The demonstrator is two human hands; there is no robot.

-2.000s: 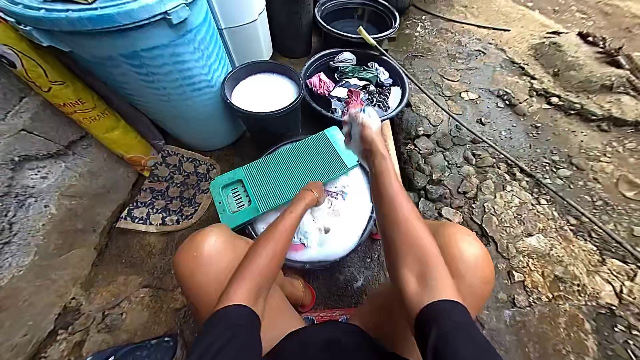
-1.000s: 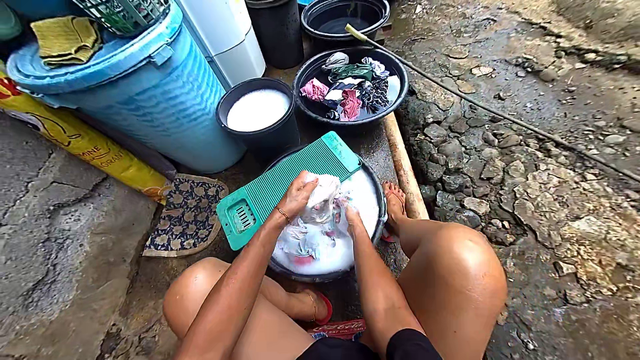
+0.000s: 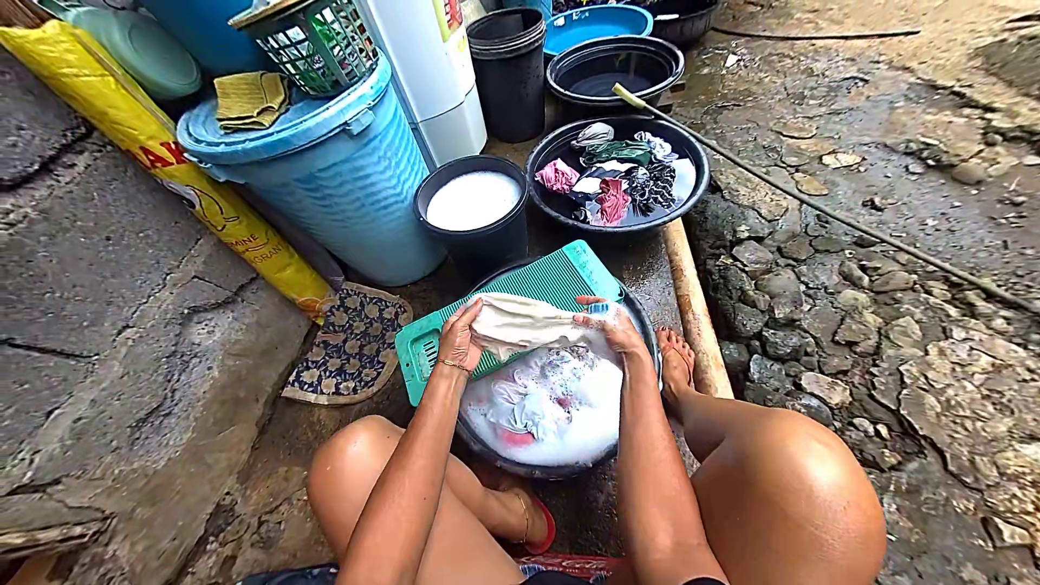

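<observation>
A wet white cloth [image 3: 526, 323] is stretched between my two hands, above a green plastic washboard [image 3: 540, 280]. My left hand [image 3: 461, 335] grips its left end. At its right end, my right hand [image 3: 611, 323] holds the cloth, with a small blue-and-white item at the fingers, too small to name. The washboard lies slantwise across a black basin [image 3: 638, 313] between my legs. White and pink garments [image 3: 528, 410] lie in foamy water in that basin, below my hands.
Ahead stand a black bucket [image 3: 510, 237] of foamy water and a black basin [image 3: 561, 215] of mixed clothes. A lidded blue barrel [image 3: 349, 187] is at left, beside a patterned mat [image 3: 349, 349]. A long stick [image 3: 812, 203] crosses the stony ground at right.
Both hands have risen from the foamy basin with the white cloth, which was bunched between them a second ago and is now spread out. The view has shifted.
</observation>
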